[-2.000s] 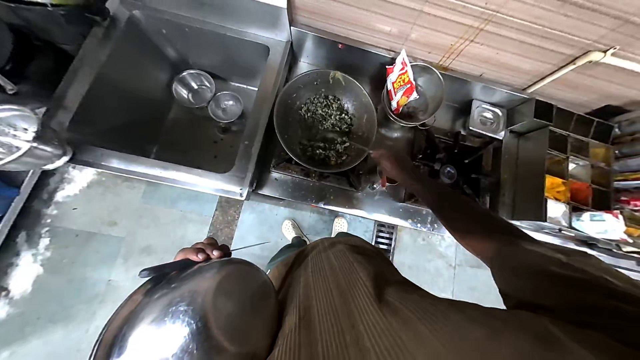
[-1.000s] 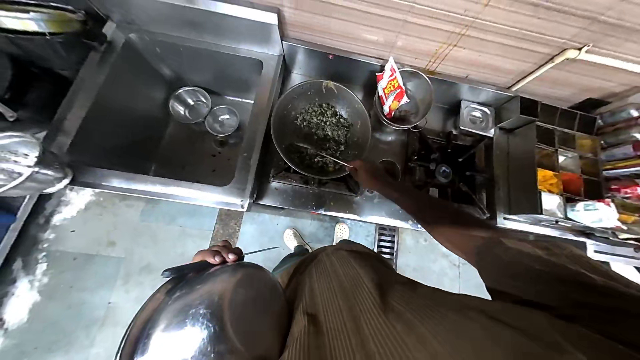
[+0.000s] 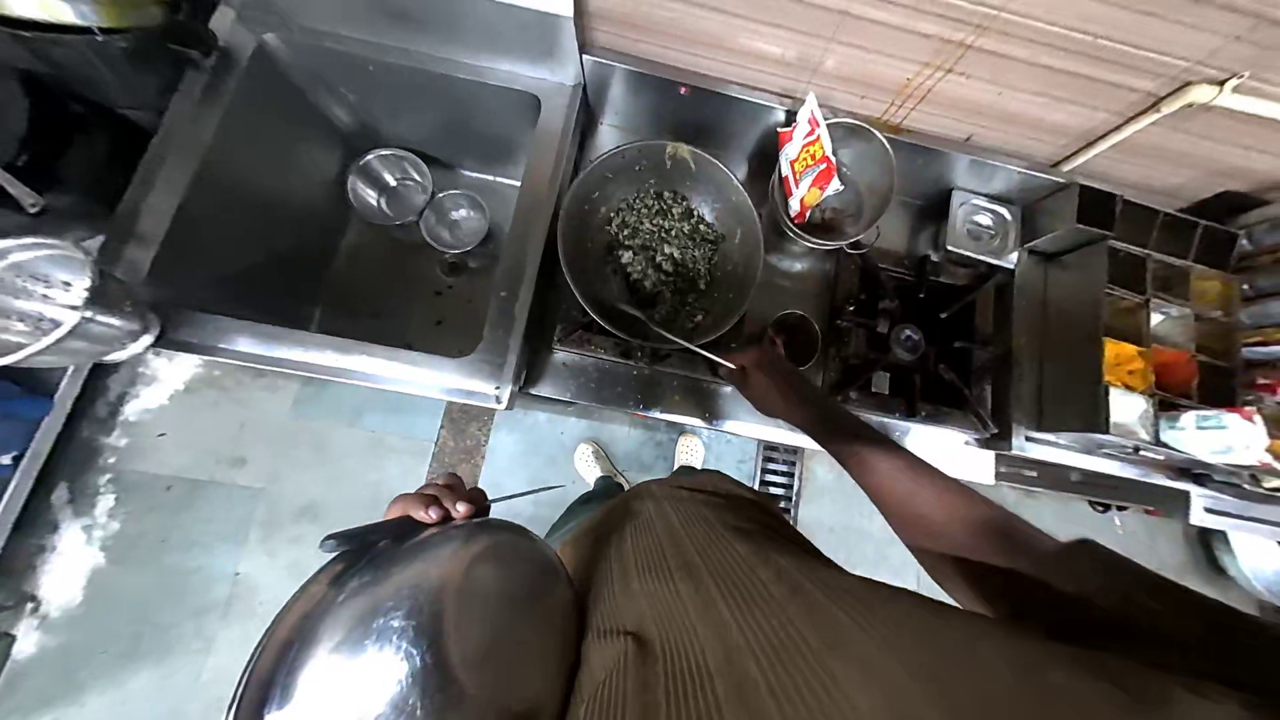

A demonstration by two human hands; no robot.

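My right hand (image 3: 765,375) grips the handle of a metal utensil (image 3: 680,343), whose far end rests in a wide metal wok (image 3: 738,215) on the stove. Chopped dark green food (image 3: 665,245) lies heaped in the wok. Beside that hand is a round dark container (image 3: 797,338). Lower left, my left hand (image 3: 440,500) is closed on the rim of a shiny steel bowl (image 3: 430,620), held against my body. The same hand holds a knife (image 3: 370,535) with a dark handle; its thin blade points right.
A steel sink (image 3: 350,270) on the left holds two metal bowls (image 3: 390,186). Behind the stove, a red and white packet (image 3: 808,165) leans in a pot (image 3: 870,165). A bare burner (image 3: 907,342), a lidded steel container (image 3: 983,228) and a compartment rack (image 3: 1125,270) stand at right.
The utensil has moved from the wok's right part to its lower left edge, and my right hand has shifted a little toward me. My left hand keeps its hold on bowl and knife.
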